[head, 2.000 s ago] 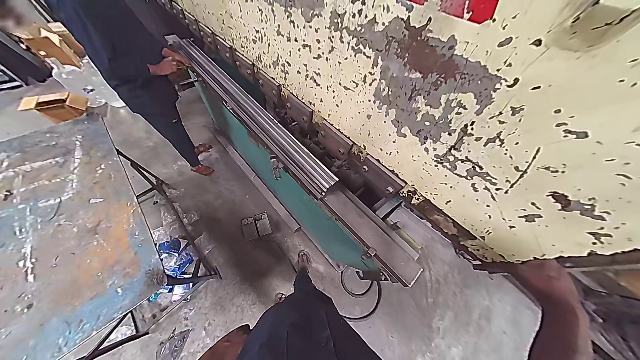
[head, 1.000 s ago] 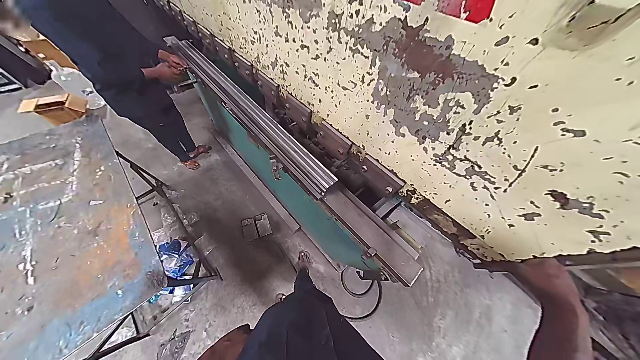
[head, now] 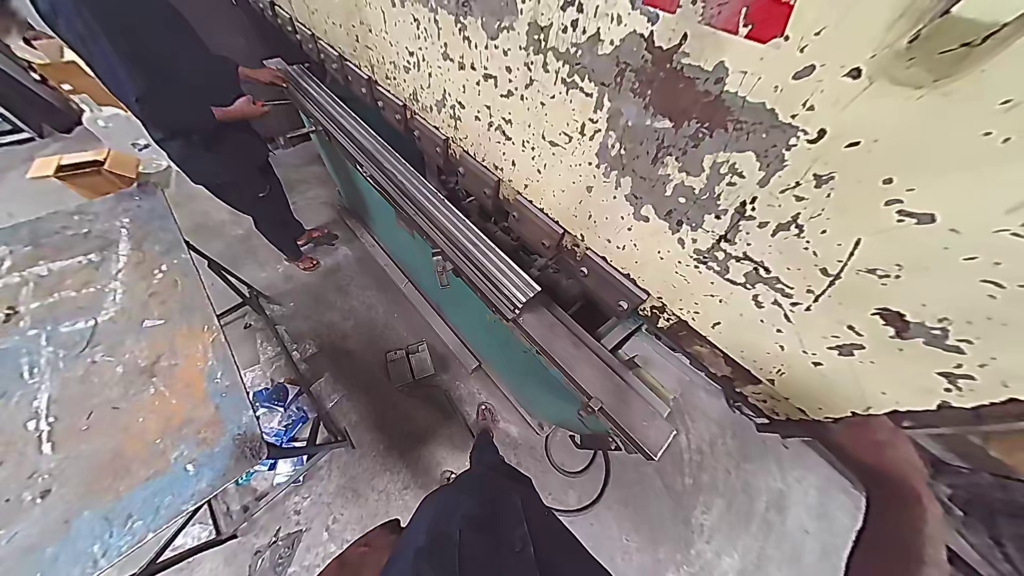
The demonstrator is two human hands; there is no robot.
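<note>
At the right, my right hand [head: 868,440] is raised to the lower edge of a large machine's worn cream-painted panel [head: 720,200]; its fingers are hidden there. Part of my left hand or arm [head: 360,552] shows at the bottom edge, beside my dark trousers, and whether it holds anything is hidden. Ahead lies the machine's long bed with a green front plate [head: 512,368]. Ribbed metal tooling [head: 432,200] rests along its top. At the bed's far end a co-worker's upper hand [head: 264,76] touches the tooling, and the lower hand [head: 240,109] holds a thin object.
A paint-stained worktable [head: 104,344] stands at the left, with blue wrappers [head: 280,412] by its legs. Beyond it are an open cardboard box [head: 88,170] and a clear container [head: 120,128]. Two small metal blocks [head: 409,362] and a black looped hose [head: 588,496] lie on the floor.
The co-worker's two hands, close together at the bed's far end one second ago, are now apart, one above the other. My right hand stays at the panel's edge.
</note>
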